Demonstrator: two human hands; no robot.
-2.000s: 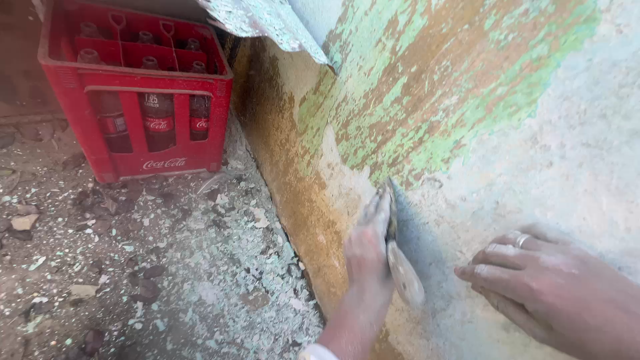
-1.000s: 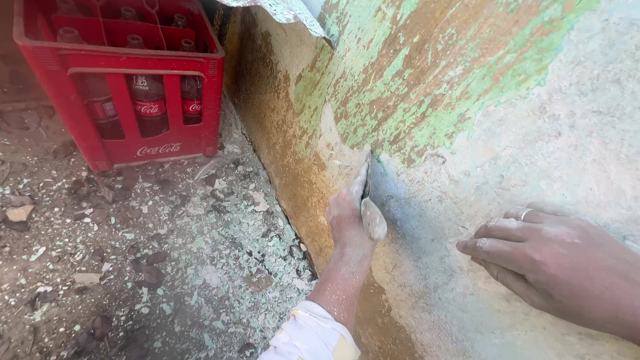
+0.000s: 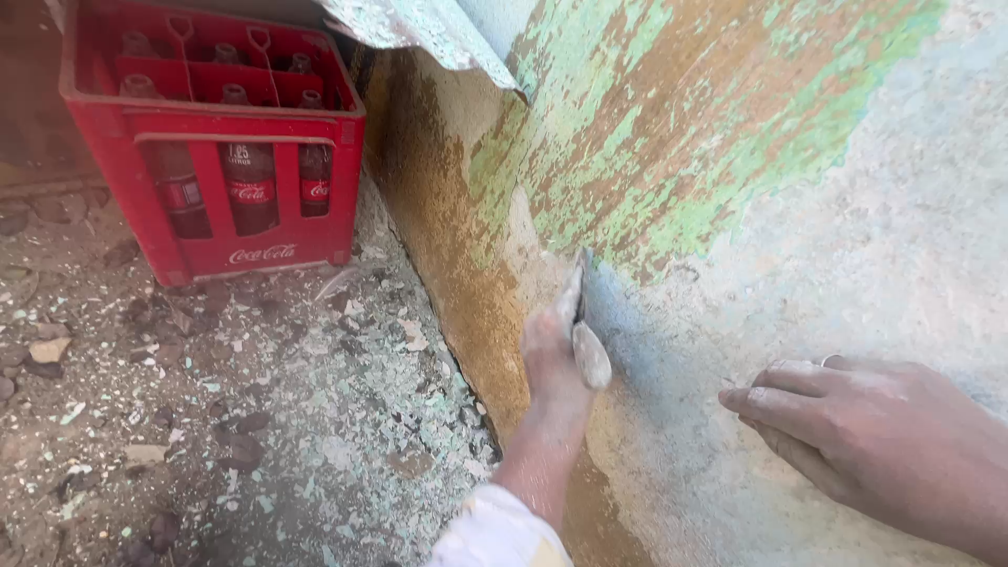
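Note:
My left hand (image 3: pixel 555 346), dusty and reaching up from the bottom middle, grips a scraper (image 3: pixel 591 356) with a pale, rounded handle end. The narrow tip of the tool meets the wall at the lower edge of the flaking green paint (image 3: pixel 630 213); my fingers hide much of it. At the right, my right hand (image 3: pixel 858 425) rests on the whitish bare wall (image 3: pixel 795 307), fingers pointing left, with a ring on one finger and no tool visible in it. Brown patches show through the green paint and along the wall's lower part (image 3: pixel 472 315).
A red plastic Coca-Cola crate (image 3: pixel 307 248) holding several glass bottles stands at the upper left, near the wall. A paint-speckled sheet (image 3: pixel 425 35) juts out above it. Paint flakes (image 3: pixel 354 425), dry leaves and small stones cover the ground along the wall base.
My left hand and the scraper have shifted a little up and to the left along the wall since the earliest frame. My right hand has stayed in about the same place.

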